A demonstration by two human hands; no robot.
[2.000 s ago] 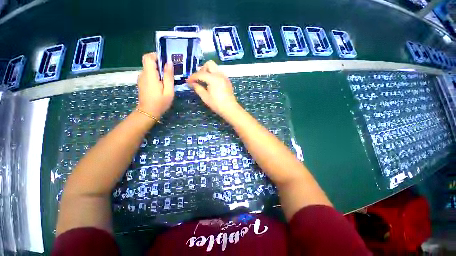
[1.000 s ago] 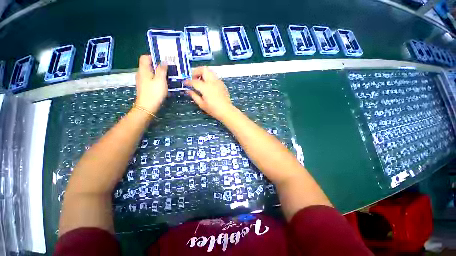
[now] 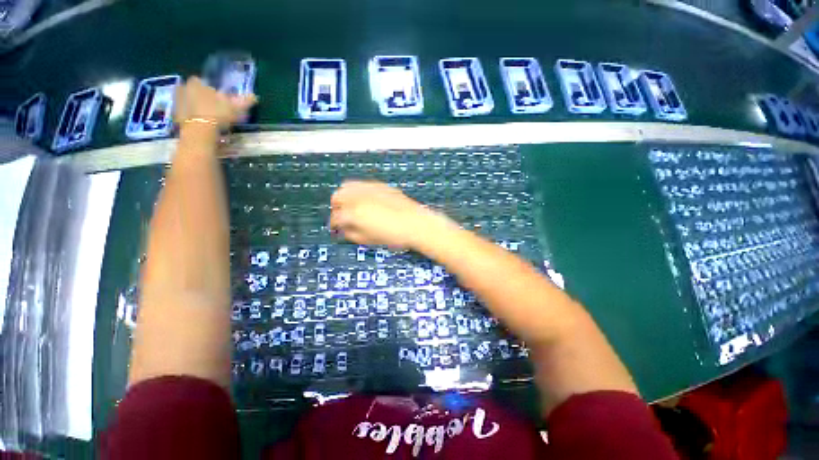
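Observation:
My left hand [image 3: 205, 103] is stretched out over the belt at upper left, its fingers and thumb around the near end of a device housing [image 3: 235, 75]. Both are blurred by motion. My right hand [image 3: 373, 214] is over the clear blister tray [image 3: 310, 310] in front of me, with fingers curled; whether something small is between the fingertips cannot be seen. The tray's near rows hold small whitish components; its far rows look emptied.
More open housings [image 3: 323, 88] lie in a row on the dark green conveyor belt [image 3: 386, 31], behind a pale rail [image 3: 431, 135]. A second, fuller blister tray [image 3: 741, 243] lies right. Shiny ribbed plastic [image 3: 49, 296] and a white sheet are far left. A red object [image 3: 741, 418] is lower right.
My left hand has moved left and away from me, taking the housing from above the rail to the belt. My right hand has left the housing and come back over the tray.

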